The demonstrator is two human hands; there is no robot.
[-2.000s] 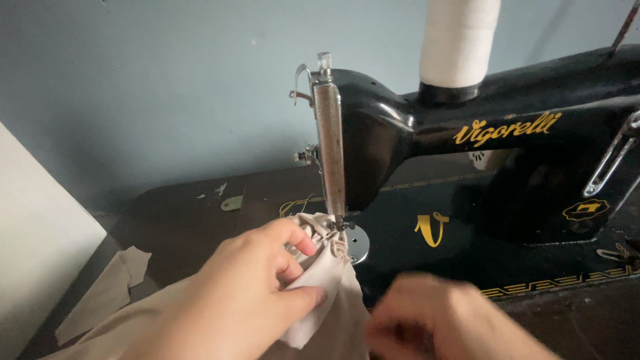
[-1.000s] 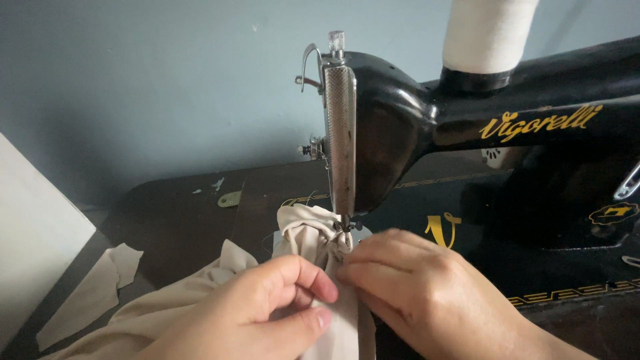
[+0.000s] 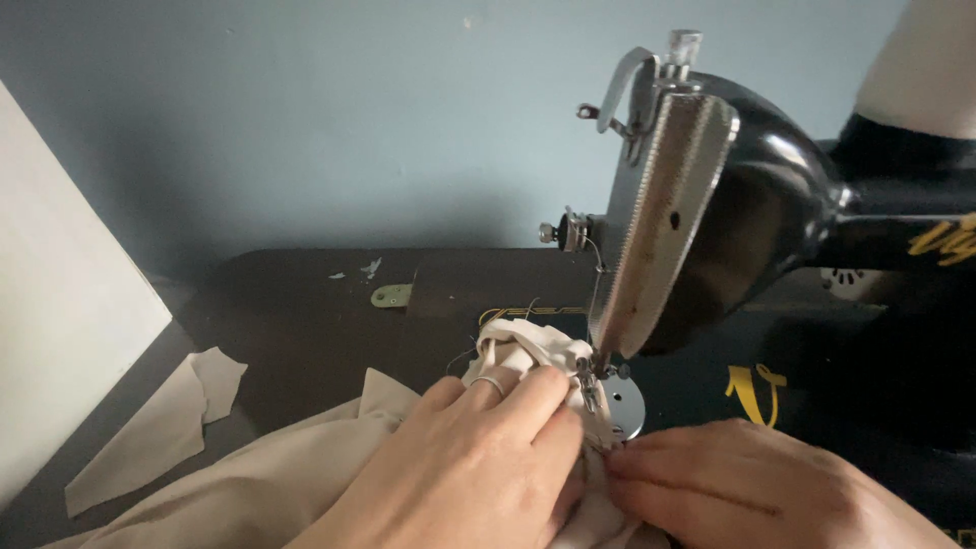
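Observation:
Beige fabric, gathered into folds, runs from the lower left up to the presser foot of a black Vigorelli sewing machine. My left hand, with a ring on one finger, lies on the fabric just left of the foot, its fingers bent into the folds. In front of the round metal needle plate, my right hand pinches the fabric's edge between thumb and fingers. The fabric under the foot is partly seen; the needle tip cannot be made out.
Loose beige fabric scraps lie on the dark tabletop at the left, beside a white panel. A small metal plate is set in the table behind. A white thread cone stands on the machine, and a blue-grey wall rises behind.
My left hand has moved from below the gathered folds onto them, close beside the foot. My right hand has drawn back a little from the foot along the fabric. The view has shifted closer.

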